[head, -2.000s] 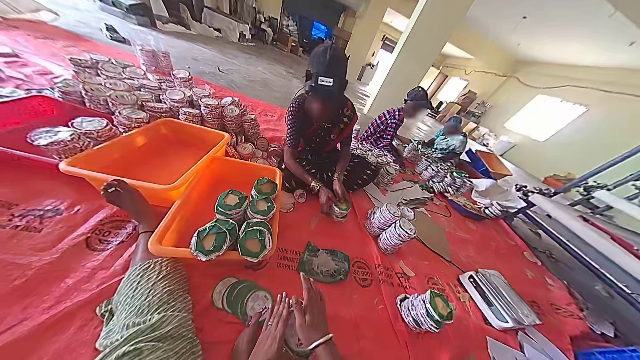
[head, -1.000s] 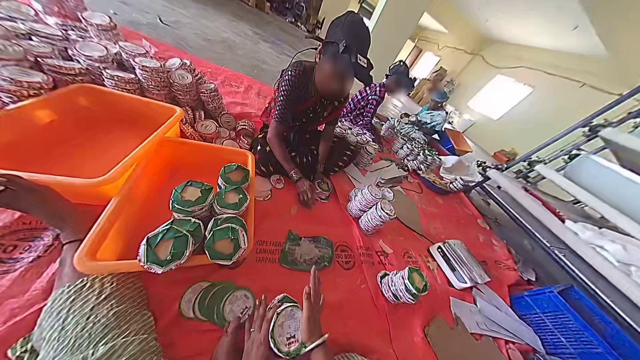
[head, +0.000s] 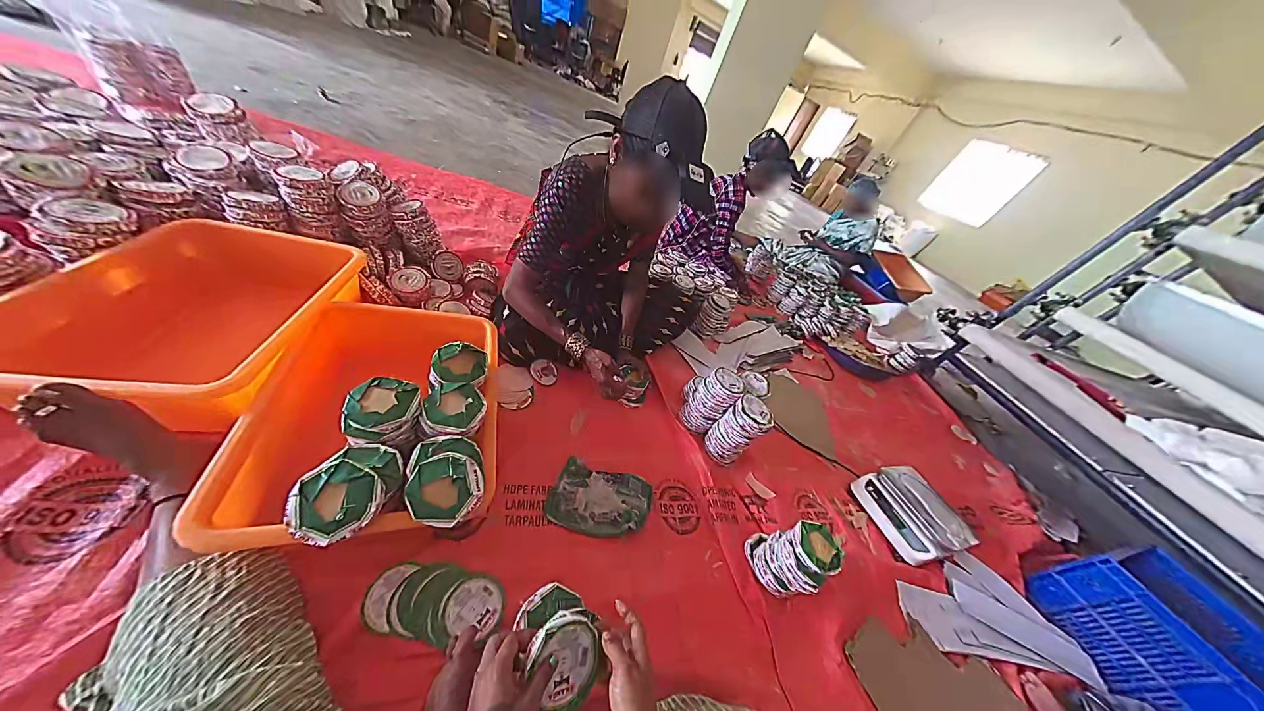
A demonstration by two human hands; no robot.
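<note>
At the bottom, my left hand holds a round, flat pack with a green rim and a printed white face. My right hand is at the pack's right edge, its fingers raised and its thumb hidden. Just behind, touching or nearly so, is a green-and-white pack with folded edges. Left of my hands, several green-rimmed discs overlap in a row on the red tarpaulin. An orange tray holds several round packs with green folded tops. A crumpled green plastic wrapper lies beyond my hands.
Opposite sits a person handling a similar pack; others sit farther back. Another orange tray and many stacks stand left. Right are packs, a weighing scale, cardboard, a blue crate and a metal frame.
The view has shifted, bringing the blue crate fully into sight. Two seconds ago my hands largely covered the pack; now its printed face shows between them.
</note>
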